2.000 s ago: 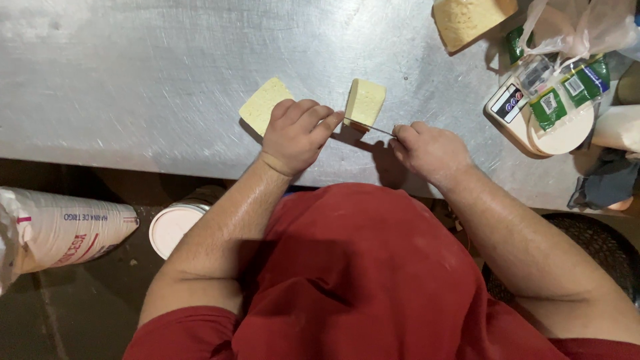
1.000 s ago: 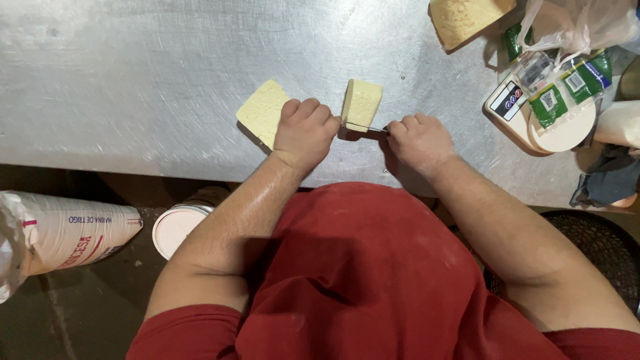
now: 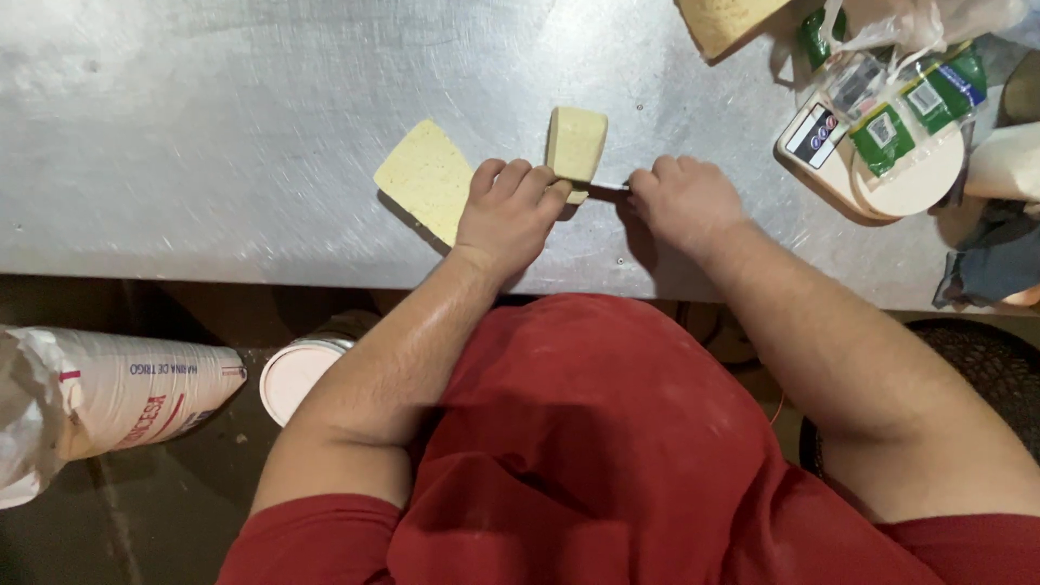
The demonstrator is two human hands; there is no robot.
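A block of pale yellow cheese point(image 3: 577, 145) stands on the metal table point(image 3: 244, 162). A knife point(image 3: 605, 189) lies across the block's near side, and a thin strip of cheese shows just below the blade. My right hand point(image 3: 686, 199) grips the knife at its right end. At the other end, the fingers of my left hand point(image 3: 513, 211) press on the blade beside the block; whether they pinch it is hidden. A wider flat piece of cheese point(image 3: 426, 179) lies left of my left hand, partly behind it.
At the right sit a kitchen scale point(image 3: 812, 150) with green-and-clear plastic packaging point(image 3: 886, 142) on it and a plastic bag. A larger cheese block point(image 3: 727, 20) is at the top edge. Below the table are a flour sack point(image 3: 154, 382), a lidded bucket point(image 3: 296, 378) and a black mesh basket point(image 3: 975, 366).
Both hands have stayed at the block with the knife between them. A thin strip of cheese now shows on the near side of the blade.
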